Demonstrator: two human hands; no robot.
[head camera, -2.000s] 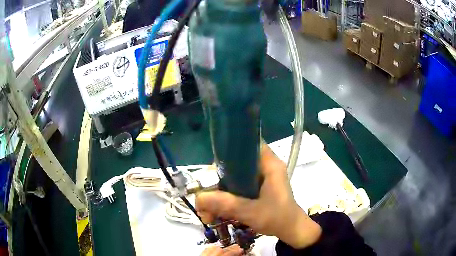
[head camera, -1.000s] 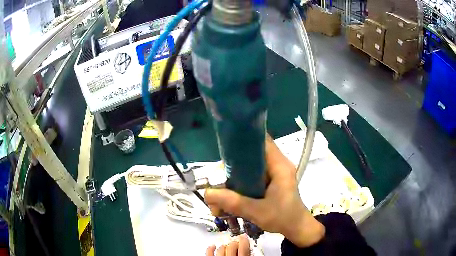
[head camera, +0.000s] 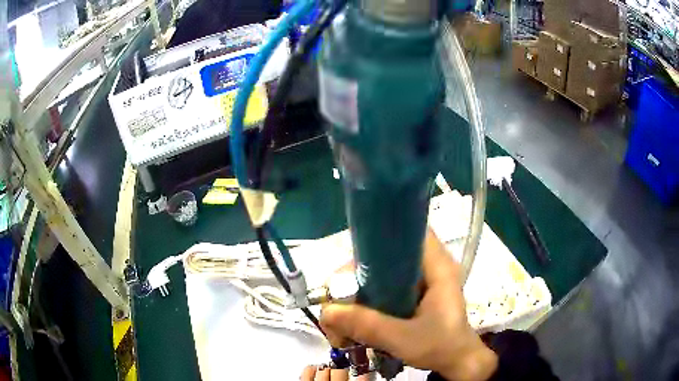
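My right hand (head camera: 417, 327) is wrapped around the lower part of the teal power screwdriver (head camera: 387, 164), which stands upright. Its metal tip (head camera: 359, 360) points down at the bottom edge of the view. My left hand (head camera: 324, 373) shows only as fingertips there, beside the tip; what it touches is hidden. A cream power strip with round sockets (head camera: 514, 298) lies on the right of the white work pad (head camera: 223, 327). Bundled cream cord (head camera: 223, 262) lies on the pad, with its plug (head camera: 158, 277) past the left edge. The strip part under the tip cannot be seen.
A white-headed mallet (head camera: 523, 216) lies at the right of the green bench. A clear cup (head camera: 182, 208), yellow pads (head camera: 221, 192) and a white printed unit (head camera: 193, 100) are at the back left. A clear tube (head camera: 479, 149) loops beside the screwdriver. Cartons and a blue bin stand beyond.
The screwdriver and my right hand have moved to the right, with the blue and black lines and clear tube. My left fingertips have sunk lower toward the bottom edge.
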